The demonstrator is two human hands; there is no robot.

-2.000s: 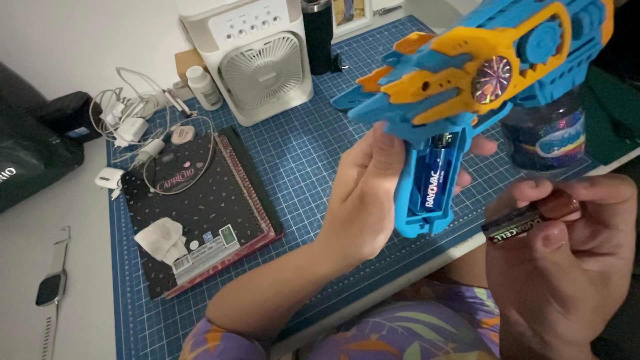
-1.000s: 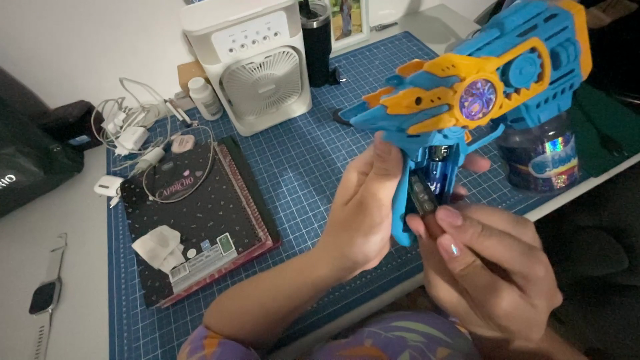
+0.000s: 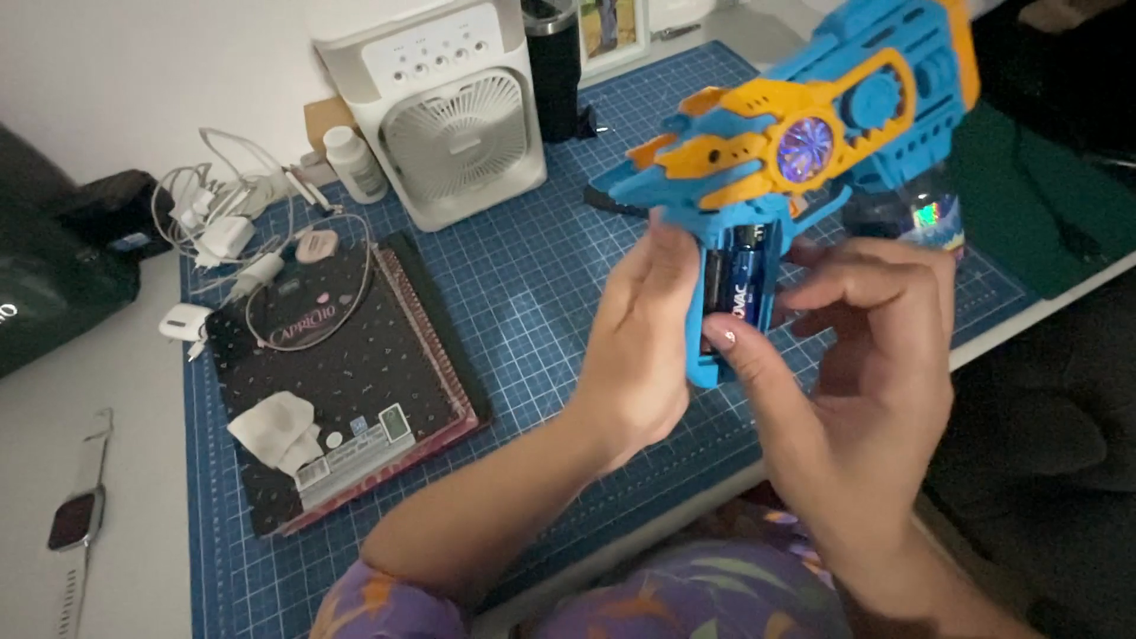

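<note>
My left hand (image 3: 639, 337) grips the handle of a blue and orange toy bubble gun (image 3: 763, 142), tilted with its handle down. The battery compartment in the handle is uncovered. Inside it sit a blue AA battery (image 3: 747, 275) and, to its left, a dark battery (image 3: 715, 275). The thumb of my right hand (image 3: 852, 355) presses at the lower end of the dark battery, while its other fingers curl behind the handle. A clear bottle (image 3: 923, 213) with a shiny label hangs under the gun's body, partly hidden by my right hand.
A blue gridded cutting mat (image 3: 532, 328) covers the desk. On it stand a white fan (image 3: 461, 133), a white bottle (image 3: 355, 164) and a black tumbler (image 3: 552, 80). Black notebooks (image 3: 355, 373) and tangled white cables (image 3: 231, 222) lie left. A smartwatch (image 3: 78, 519) rests at far left.
My right hand has brought the dark battery from beside the gun into the handle compartment. Its thumb now pushes there and the fingers have opened away from the battery.
</note>
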